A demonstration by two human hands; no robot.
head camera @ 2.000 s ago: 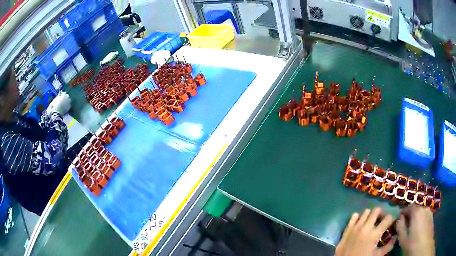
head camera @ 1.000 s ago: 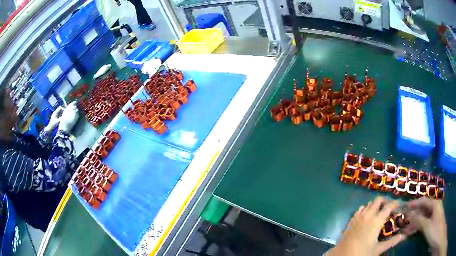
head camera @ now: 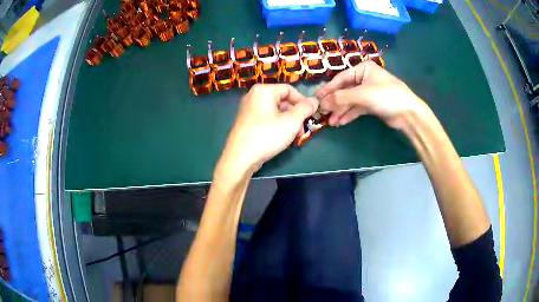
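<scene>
A paired copper coil [head camera: 311, 131] is held low over the green bench [head camera: 136, 130], partly hidden by the fingers. My left hand [head camera: 269, 118] is closed on its left side. My right hand [head camera: 369, 94] has its fingertips together at the coil's top, touching the left fingertips; a small pale or silvery bit shows between them, too blurred to name. Just beyond the hands stands a double row of coils [head camera: 245, 68] with wire ends up; several openings toward the right have whitish rims. My right hand covers part of the row's right end.
A jumbled heap of coils [head camera: 145, 23] lies at the bench's upper left. Blue bins [head camera: 298, 13] with white contents stand at the far edge. A blue mat [head camera: 26, 177] with more coils is on the neighbouring surface at left. The bench's front edge runs just below the hands.
The view has turned right and down, so the bench and both hands now sit mid-picture. The other worker is out of view. Both hands are still together at a coil.
</scene>
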